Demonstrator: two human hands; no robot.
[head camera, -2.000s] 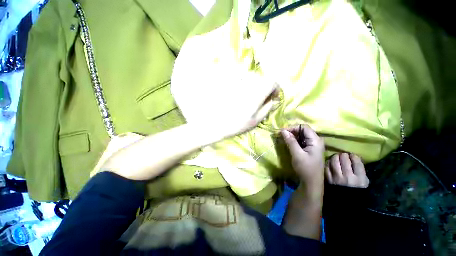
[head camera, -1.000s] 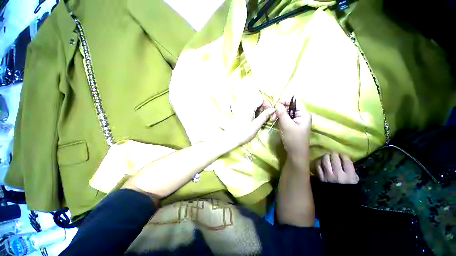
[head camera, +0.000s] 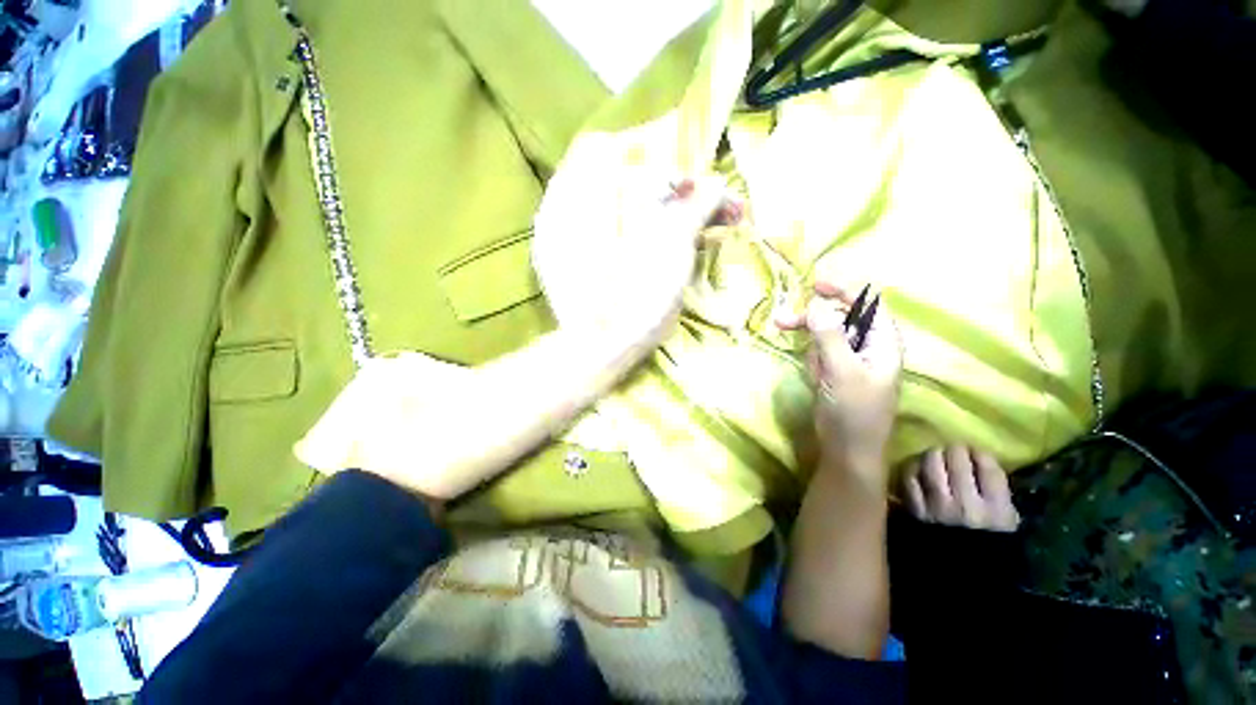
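Note:
A mustard jacket (head camera: 400, 152) lies spread out, with its shiny pale-yellow lining (head camera: 950, 207) exposed on the right. My left hand (head camera: 675, 241) is over the lining at the centre, strongly overexposed. Its fingertips are bent near a gathered fold, and what they hold cannot be told. My right hand (head camera: 850, 344) is to its right, with thumb and finger together at the lining. A small dark pointed tool (head camera: 862, 317), perhaps snips, sticks up from it. No needle or thread can be made out between the hands.
Another person's hand (head camera: 960, 486) rests on the cloth's lower right edge, with a black sleeve below. A black hanger (head camera: 840, 66) lies at the top of the lining. A glittering trim (head camera: 335, 207) runs down the jacket. A labelled tub or bottle (head camera: 62, 606) and scraps lie at left.
My hands were close together one second ago. My left hand has since moved up and away from my right. The view has shifted, so the jacket appears further right.

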